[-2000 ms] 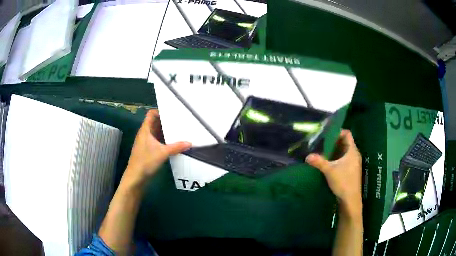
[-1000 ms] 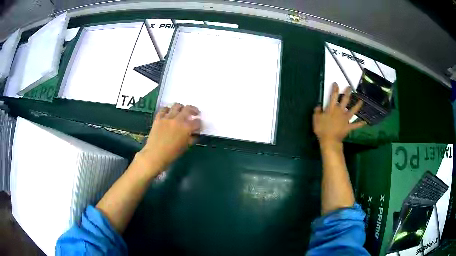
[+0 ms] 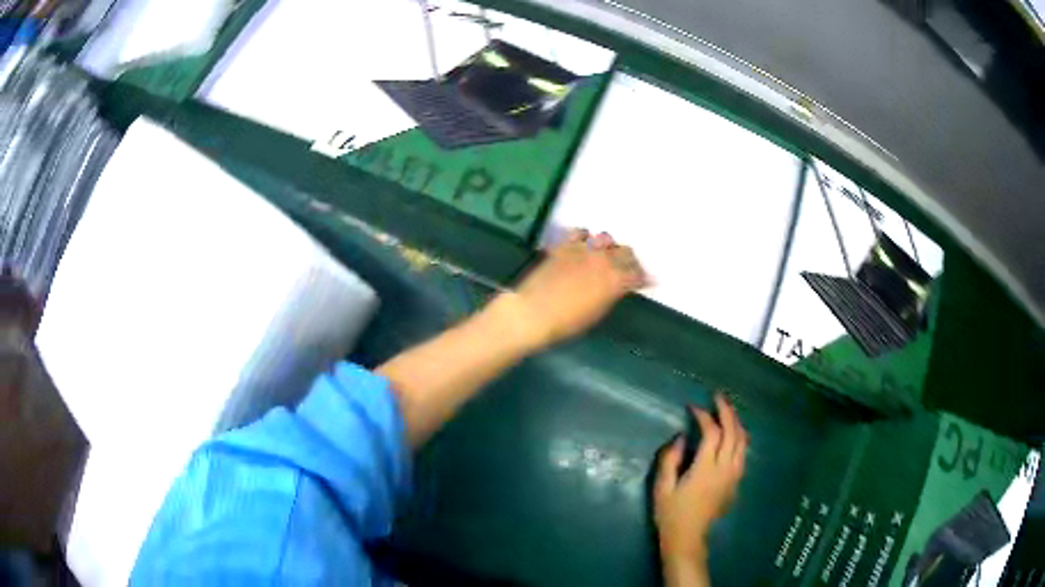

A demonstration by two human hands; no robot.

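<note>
An open box base point(image 3: 693, 195), white inside, lies on the dark green strip behind the bench. Its right side meets or overlaps a printed box lid point(image 3: 877, 275) with a laptop picture. My left hand point(image 3: 582, 281) has its fingers curled over the near left corner of the base; the thumb is hidden. My right hand point(image 3: 701, 476) is empty over the bench, below and in front of the base, fingers apart and slightly bent.
Another printed lid point(image 3: 493, 115) lies left of the base. A tall stack of white inserts point(image 3: 183, 287) stands at left, with silvery items point(image 3: 52, 161) beyond it. Stacked gift boxes point(image 3: 848, 505) stand at lower right. A grey metal rail point(image 3: 791, 109) runs behind.
The view has turned and tilted. The open base now lies against the right lid, where there was a gap. My right hand has left that lid and come back over the bench.
</note>
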